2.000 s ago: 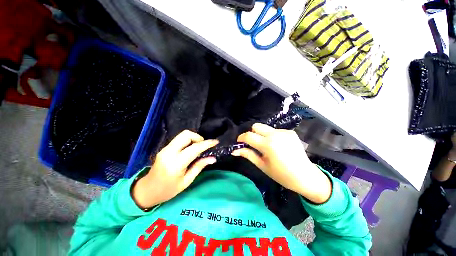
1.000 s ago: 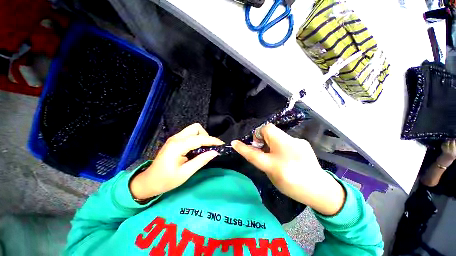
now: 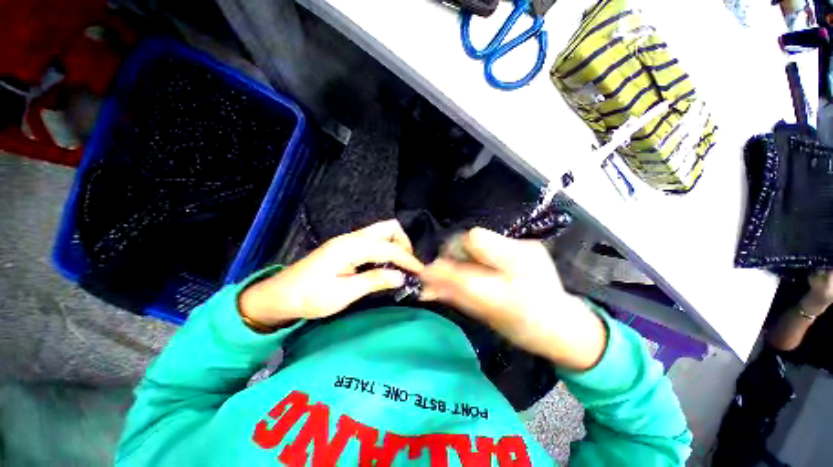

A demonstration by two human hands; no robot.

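Note:
The black garment (image 3: pixel 511 365) lies on my lap, below the table edge. Its braided trim (image 3: pixel 541 222), black flecked with white, runs from my hands up to a small whitish clip (image 3: pixel 557 185) at the table edge. My left hand (image 3: pixel 342 274) pinches the trimmed edge between thumb and fingers. My right hand (image 3: pixel 498 283) is close beside it, fingertips bent together at the trim and blurred. A needle or thread cannot be made out.
The white table (image 3: pixel 676 260) holds blue-handled scissors (image 3: pixel 505 53), a yellow striped bundle (image 3: pixel 639 91) and a black garment piece (image 3: pixel 793 201). Another person's hand (image 3: pixel 808 301) is at right. A blue crate (image 3: pixel 294 173) with black pieces stands at left. A purple stool (image 3: pixel 653 337) is under the table.
My right hand has dropped slightly and closed in on my left fingertips. The trim's short end now shows curled at my left fingertips. The view has shifted slightly.

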